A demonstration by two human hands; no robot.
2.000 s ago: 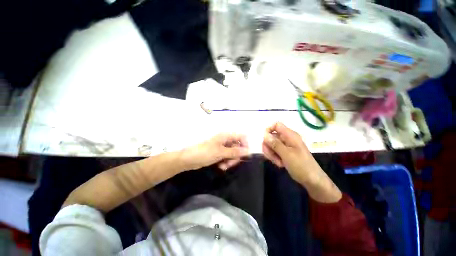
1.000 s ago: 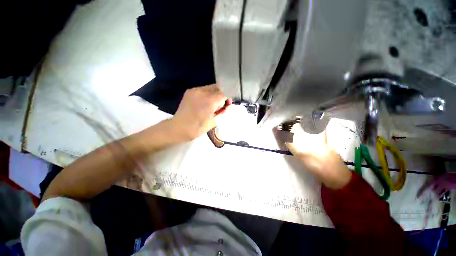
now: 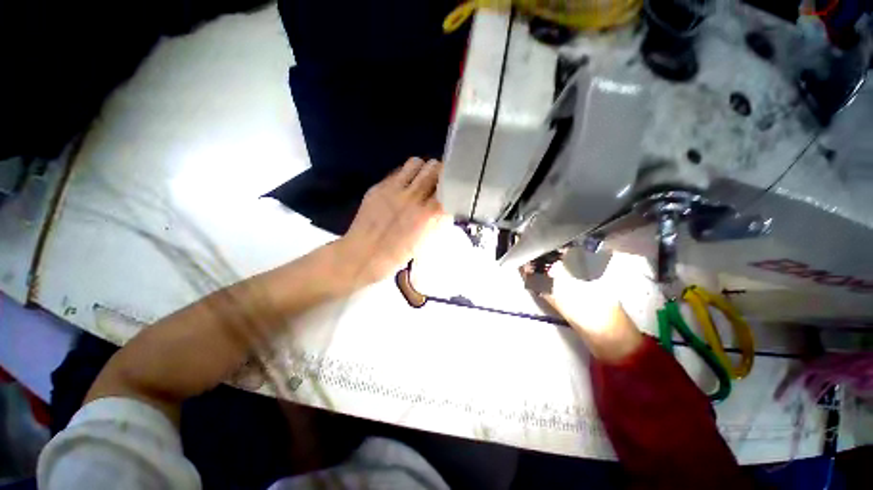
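Note:
A dark cloth panel (image 3: pixel 369 105) lies on the table left of the sewing machine head (image 3: pixel 613 124), with a pointed corner toward the left. My left hand (image 3: pixel 402 215) lies at the cloth's lower right edge, beside the needle area; its fingertips are partly behind the machine head, so its grip cannot be told. My right hand (image 3: pixel 589 297) is under the machine arm, right of the needle area (image 3: pixel 483 234). Lamp glare washes out its fingers. A small dark piece (image 3: pixel 538 279) shows at its fingertips. The scissors (image 3: pixel 708 335) lie right of my right hand, green and yellow handles toward me.
The white table (image 3: pixel 191 182) has a printed ruler (image 3: pixel 421 402) along its front edge. A black cloth heap (image 3: pixel 67 67) is at the far left. Yellow cord (image 3: pixel 574 11) sits atop the machine. A pink tuft (image 3: pixel 828 371) hangs at the right.
From two seconds ago, both hands moved from the table's front edge up beside the needle area. Since one second ago, they stay there, while the view has shifted slightly.

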